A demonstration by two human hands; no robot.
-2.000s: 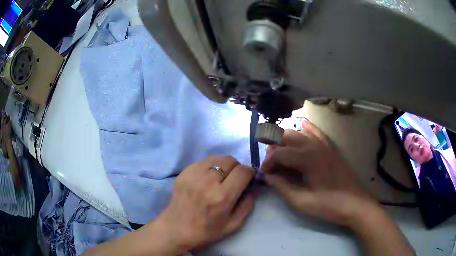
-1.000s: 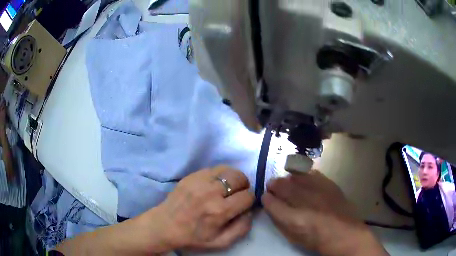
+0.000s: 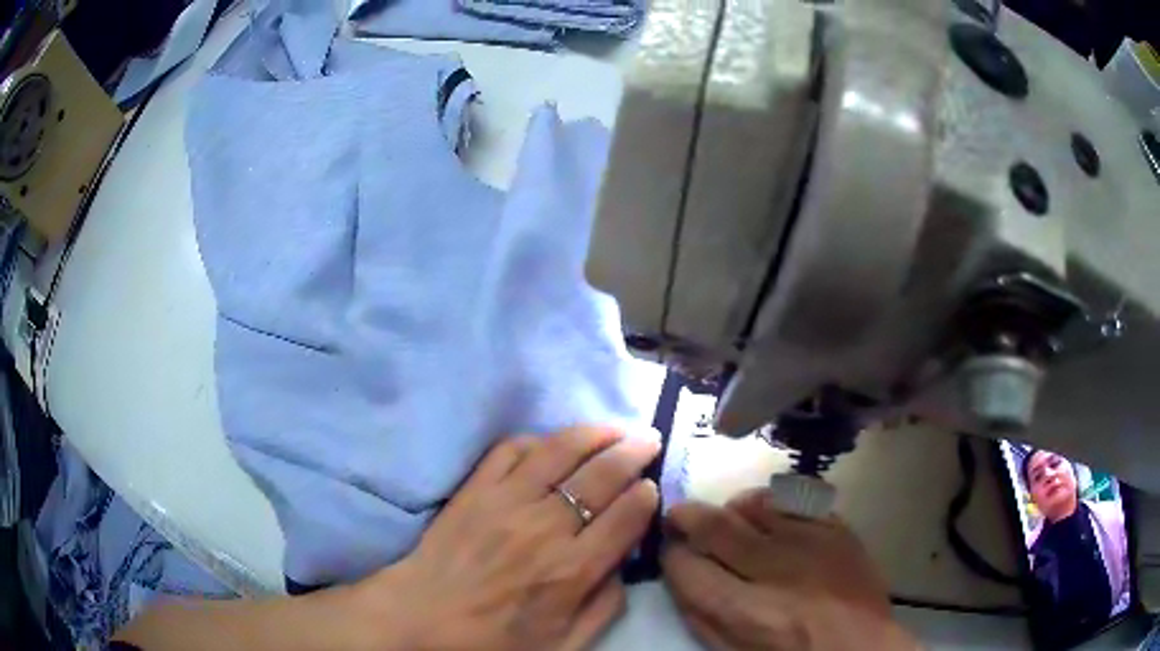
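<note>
A blue-grey garment piece lies spread on the white table, left of the sewing machine head. A dark binding strip runs along its right edge, down from under the lit needle area. My left hand, with a ring, lies on the cloth, its fingertips on the strip's left side. My right hand is at the strip's right side, its fingertips at the cloth edge. The needle and presser foot are hidden behind the machine head.
A phone showing a person stands at the right beside a dark cord. Folded blue cloth lies at the back. A cream machine is at the far left. Crumpled blue cloth hangs below the table's left edge.
The view has shifted, so the machine head appears larger and further right. My left hand has flattened onto the cloth. The cloth bunches up more beside the machine head.
</note>
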